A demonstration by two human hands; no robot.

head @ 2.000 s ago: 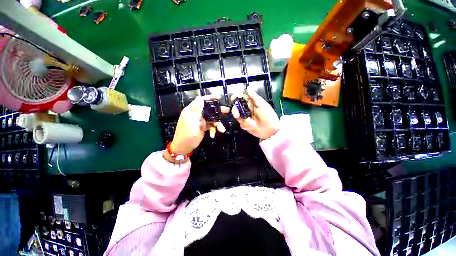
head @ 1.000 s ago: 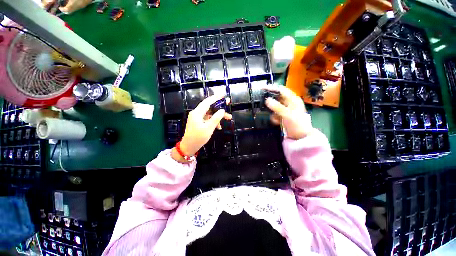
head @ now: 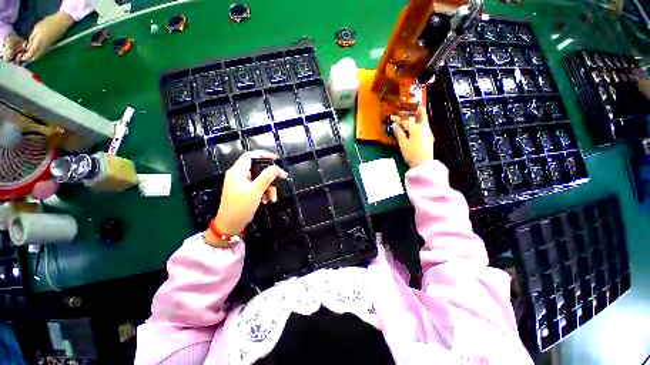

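Observation:
My left hand holds a small square black module over the middle of the black blister tray. The tray's top row holds modules, and a few more sit in its left and lower pockets. My right hand reaches to the nest on the orange base of the toggle press. Its fingertips are at a dark piece there, partly hidden by the fingers, and appear to hold it. The upright orange frame with its metal linkage stands just above that hand.
Stacked full trays stand right of the press, an empty tray lower right. A white bottle and white square are near the press. A fan, dispensing bottle and roll are left. Another person's hands show upper left.
My right hand has moved from over the tray to the press nest with its module. My left hand still holds its module over the tray. The view has shifted to the right.

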